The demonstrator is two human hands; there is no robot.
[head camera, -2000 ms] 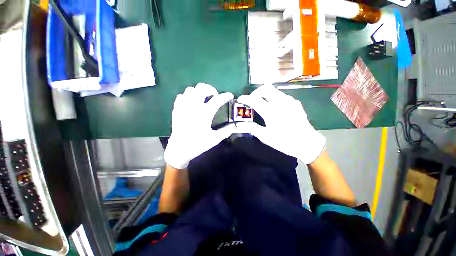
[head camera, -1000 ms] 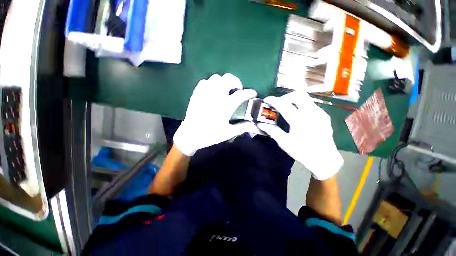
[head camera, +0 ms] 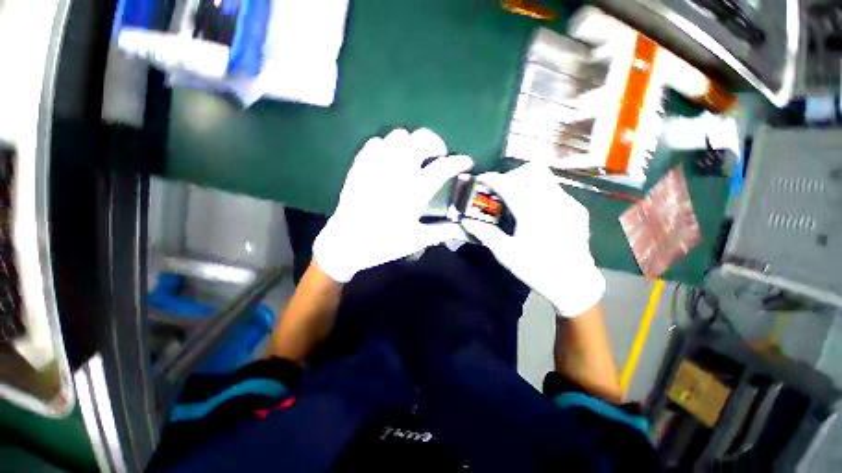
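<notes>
A small dark electrical unit (head camera: 485, 204) with a pale-framed face showing red-orange is held between both hands, just off the front edge of the green bench. My left hand (head camera: 388, 205), in a white glove, grips its left side with thumb and fingertips. My right hand (head camera: 547, 231), also in a white glove, grips its right side. The fingers hide much of the unit. The picture is slightly blurred.
The green bench (head camera: 420, 69) bears a blue bin (head camera: 249, 39) with white sheets at left, an orange-and-white box (head camera: 631, 106) on pale strips, a thin red-handled tool (head camera: 605, 191) and a reddish sheet (head camera: 662, 224) at right. Metal trays (head camera: 57, 277) stand at far left and top right.
The view has turned and shifted, so the bench items appear tilted and moved. Both hands still hold the unit; its red-orange face is turned slightly differently.
</notes>
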